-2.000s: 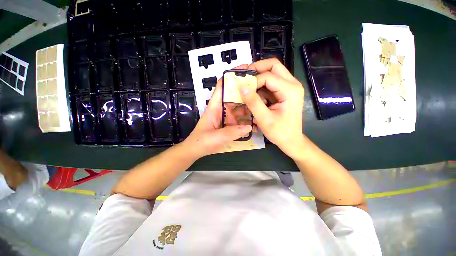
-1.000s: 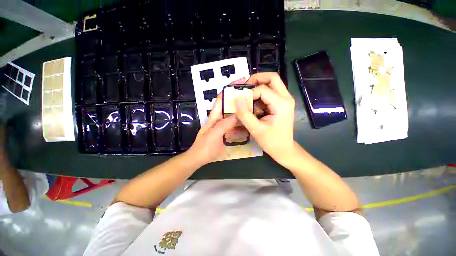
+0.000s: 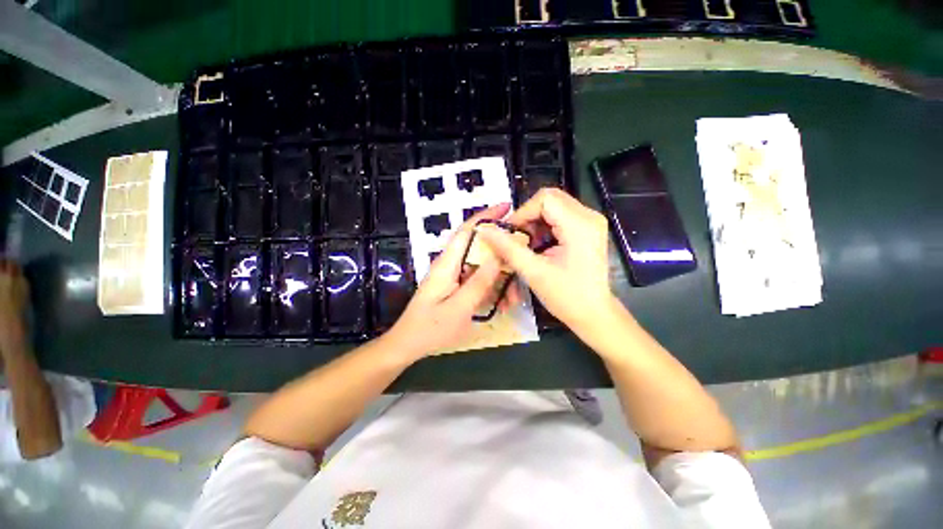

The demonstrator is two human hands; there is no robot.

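Note:
My left hand (image 3: 452,289) holds a thin black frame (image 3: 466,246) above the release liner sheet (image 3: 422,210). The frame is tilted and partly hidden by my fingers. My right hand (image 3: 553,253) is at the frame's upper right part, its fingertips pinched there. A bit of cream adhesive piece seems to show between the hands, mostly covered. The white liner sheet has dark notched holes and lies on the large black blister tray (image 3: 300,205); its tan lower part shows below my left hand.
A dark glossy slab (image 3: 643,215) lies right of the tray, then a stack of white sheets (image 3: 758,217) with tan bits. At left lie a tan adhesive sheet (image 3: 132,234) and a grid liner (image 3: 52,194). A filled tray (image 3: 672,12) is at the far side. Another person's arm (image 3: 23,362) shows at far left.
The view has shifted, so the bench sits lower and the far tray shows. The frame has turned from facing the camera to tilted, and my fingers cover more of the cream piece.

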